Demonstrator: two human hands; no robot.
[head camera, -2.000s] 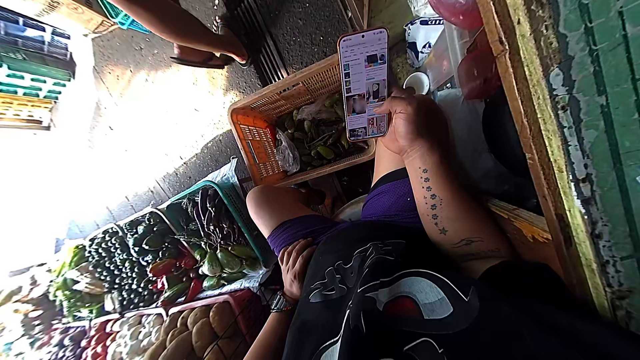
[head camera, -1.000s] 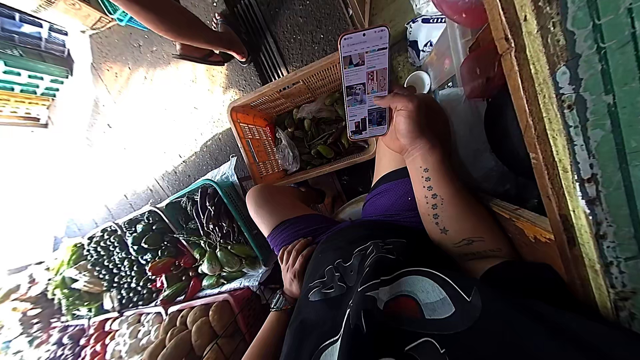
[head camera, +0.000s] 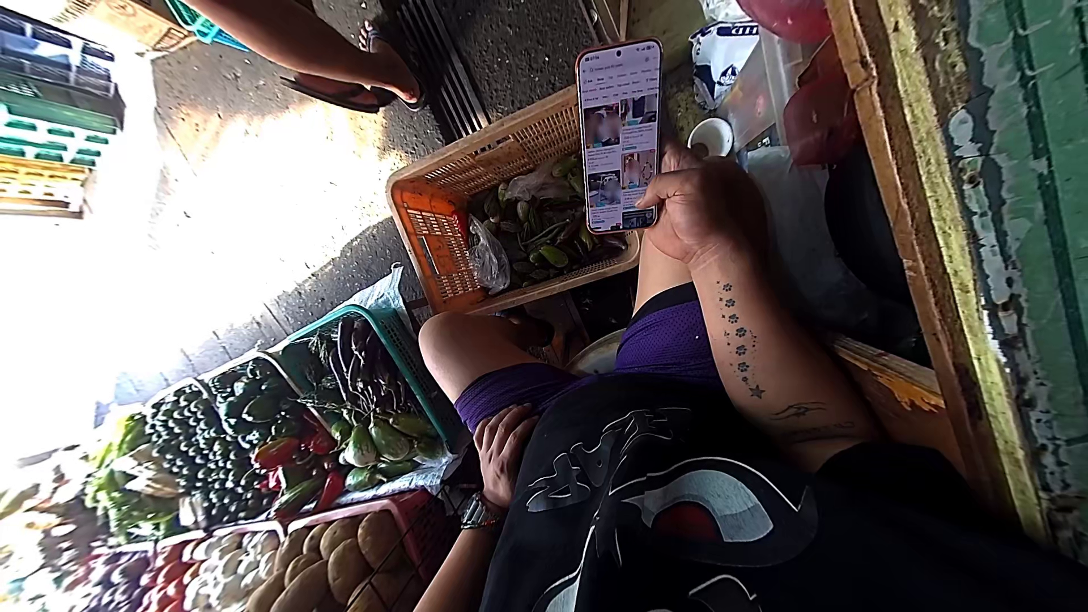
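A smartphone (head camera: 619, 140) with a reddish edge is held upright in my right hand (head camera: 701, 200), its lit screen showing rows of small pictures. My right thumb lies over the lower right of the screen. Behind the phone sits an orange plastic crate (head camera: 433, 246) of green vegetables, with a crumpled clear plastic bag (head camera: 490, 257) inside. My left hand (head camera: 503, 450) rests on my lap, where the purple shorts (head camera: 518, 393) meet the black shirt (head camera: 680, 510). It holds no object, and its fingers are slightly spread. A bracelet (head camera: 480, 512) circles that wrist.
Produce crates line the lower left: eggplants in a teal crate (head camera: 408, 361), peppers, and potatoes (head camera: 340, 552). Another person's sandalled foot (head camera: 395, 72) is at the top, near a drain grate (head camera: 442, 68). A white cup (head camera: 711, 137) and a wooden edge (head camera: 909, 246) are at the right.
The pictures on the phone screen differ from those in both earlier frames. My right thumb has shifted slightly down the screen since one second ago. My left hand stays on my lap.
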